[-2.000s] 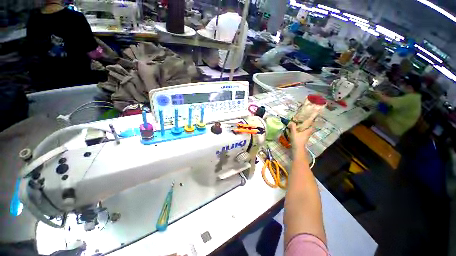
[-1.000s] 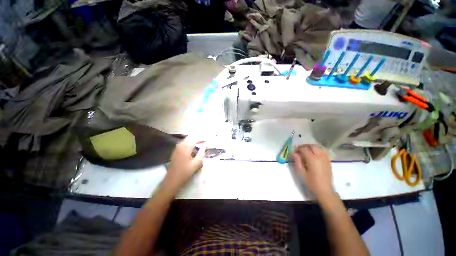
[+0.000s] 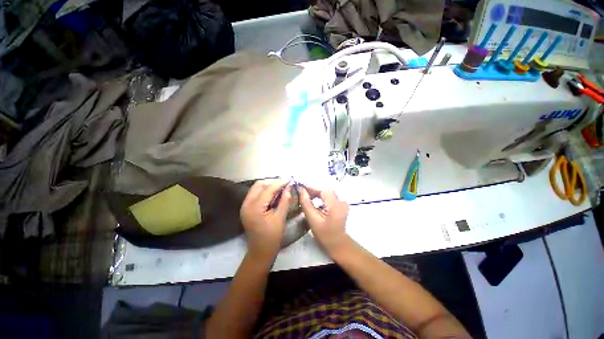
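Observation:
A large taupe garment panel (image 3: 199, 119) lies on the machine table left of the needle area, its darker part nearest me. A yellow-green patch (image 3: 167, 210) lies on the dark part. My left hand (image 3: 265, 210) and my right hand (image 3: 324, 212) meet at the panel's right end, just left of and below the presser foot area (image 3: 338, 165). Both pinch a small dark piece at the panel's edge between the fingertips. What it is cannot be told. Teal-handled thread snips (image 3: 412, 180) lie on the machine bed to the right.
The white JUKI sewing machine (image 3: 463, 112) spans the right. Orange-handled scissors (image 3: 568, 179) lie at the table's right end. A blue peg tray (image 3: 497, 71) stands on the machine top. Rumpled cloth (image 3: 73, 145) lies at left. A black phone-like rectangle (image 3: 501, 263) lies lower right.
My right hand has moved left from beside the thread snips to meet my left hand. Both now hold the small piece at the panel's edge. The view has shifted, too.

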